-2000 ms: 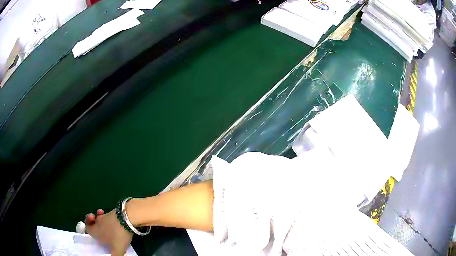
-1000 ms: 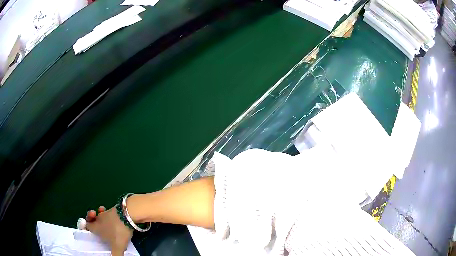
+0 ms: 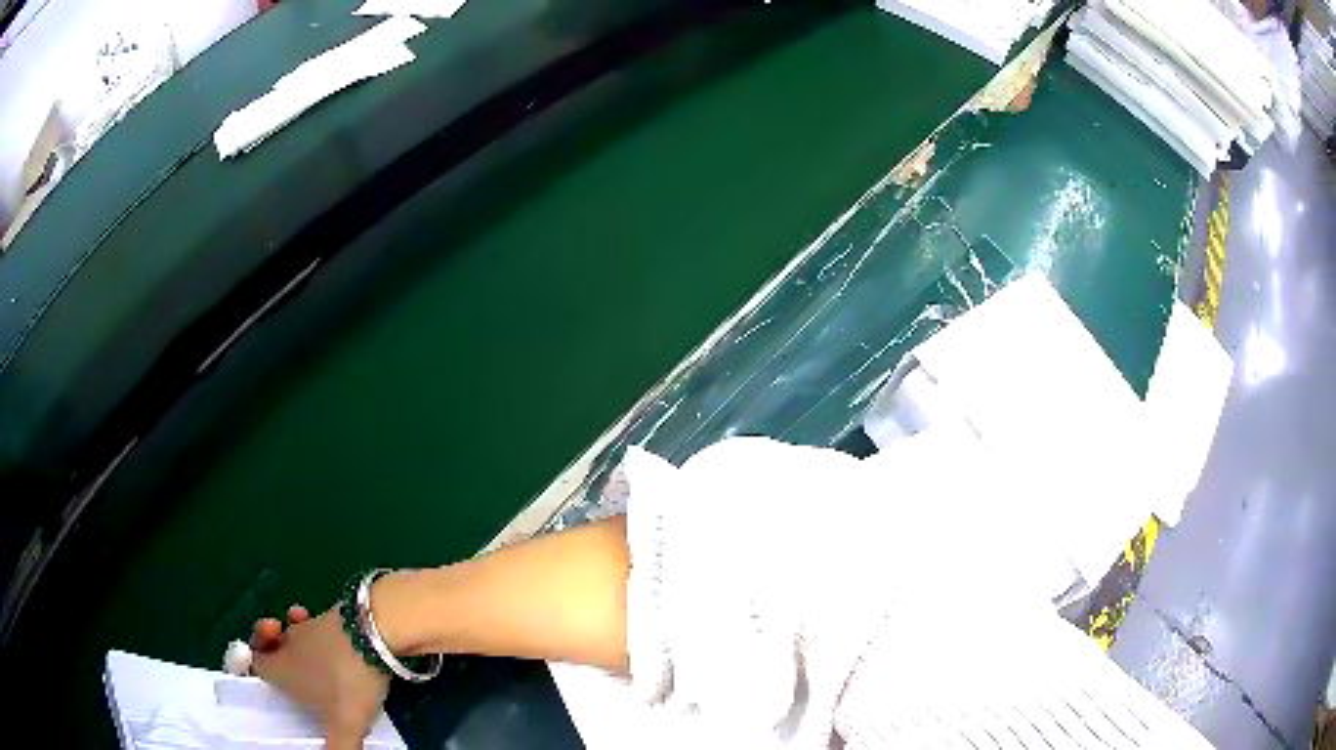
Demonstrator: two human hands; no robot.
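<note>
My right hand [image 3: 315, 677], with a dark beaded and a pale bangle at the wrist, is at the lower left. Its fingers are bent at the upper edge of a white box or tray [image 3: 169, 706], and its lower part lies over it. One fingertip has a white covering. The bottom picture edge cuts off the white piece and part of the hand. A narrow white strip shows beside the fingers. A white stack [image 3: 1033, 359], probably trays, lies on the near ledge behind my sleeve. My left hand is not in view.
The dark green belt [image 3: 513, 322] curves past a worn green ledge [image 3: 1070, 220]. White pieces [image 3: 315, 85] lie on the far side. Another white box [image 3: 960, 22] is at the top, with layered white stacks [image 3: 1158, 73] beside it. Grey floor is at the right.
The white box at the top has moved up and right, partly out of the picture. My right hand and the white piece under it have barely moved.
</note>
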